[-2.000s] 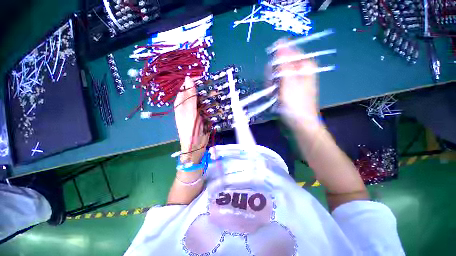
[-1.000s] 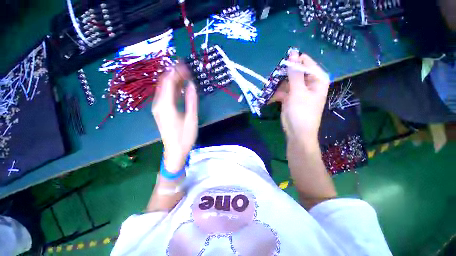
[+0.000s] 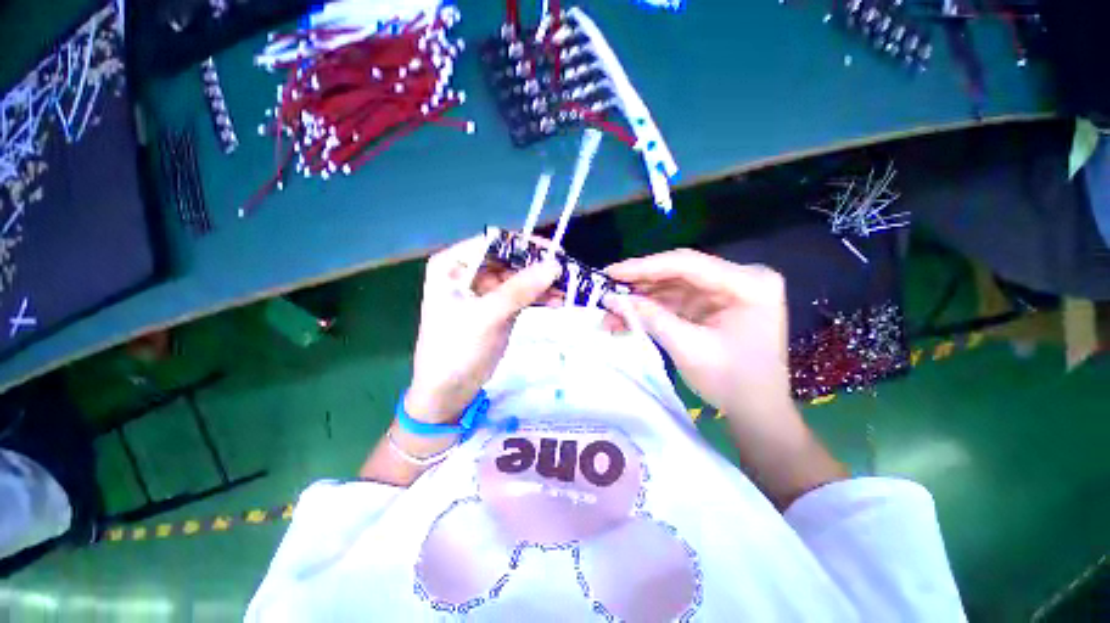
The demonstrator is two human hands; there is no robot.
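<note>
A narrow dark board strip (image 3: 584, 284) with silver dots is held over the lap, in front of the bench edge. My left hand (image 3: 469, 319) grips its left end with thumb and fingers. My right hand (image 3: 718, 319) holds its right end. White flat cables (image 3: 575, 191) rise from the strip towards the bench, and more short white pieces show between the hands. The fingertips partly hide the strip. A black PCB panel (image 3: 523, 91) with silver parts lies on the bench beyond, with red wires on it and white flat cables at its right side.
Red wire leads (image 3: 365, 97) lie piled on the green bench (image 3: 402, 201), left of the panel. A flat black tray (image 3: 91, 231) with white strips is at far left. Below the bench edge at right, a lower black tray (image 3: 840, 274) holds loose strips and a red-and-silver pile. A person's sleeve (image 3: 31, 499) is at lower left.
The board strip has come down and left from above the bench to over the lap. My left hand has left the wire pile and panel area and now holds the strip too. The camera view has shifted.
</note>
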